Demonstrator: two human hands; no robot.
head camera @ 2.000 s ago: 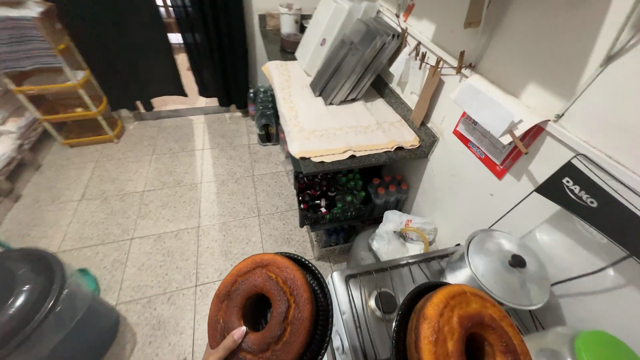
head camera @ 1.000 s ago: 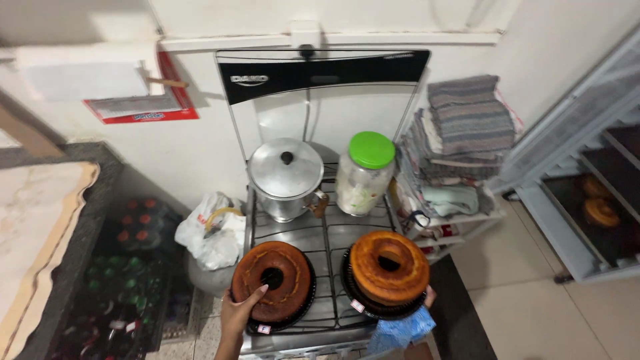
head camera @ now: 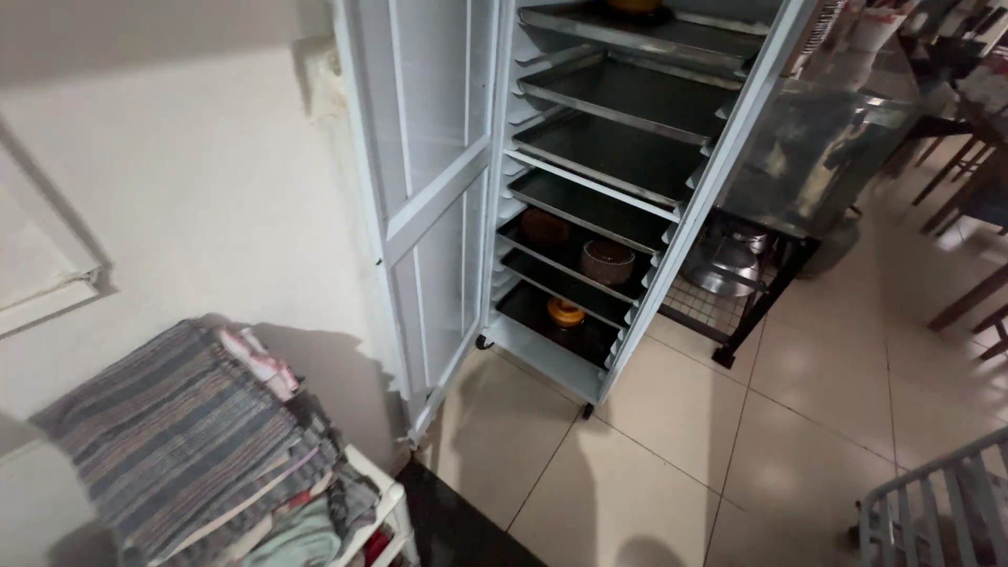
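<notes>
Neither of my hands shows in the head view now, so what they hold or touch is hidden. Ahead stands a tall white rack cabinet [head camera: 630, 378] on casters, its door [head camera: 441, 197] swung out to the left. Dark metal trays [head camera: 622, 94] fill its levels. On a low tray sit a brown cake [head camera: 608, 262] with a pale dotted edge and a darker round cake [head camera: 545, 227]. The bottom tray bears a small golden ring cake [head camera: 565, 312]. Part of another golden cake [head camera: 634, 5] shows on the top tray.
Striped folded cloths [head camera: 181, 441] lie piled on a white plastic shelf [head camera: 398, 496] at lower left. Right of the cabinet stands a black metal stand [head camera: 760, 323] with metal pans [head camera: 724, 268] below. A grey slatted rack [head camera: 929, 504] is at lower right, on the tiled floor [head camera: 630, 488].
The view has swung right, from the stove to the rack cabinet. My hands and the two ring cakes at them on the stove have left the view.
</notes>
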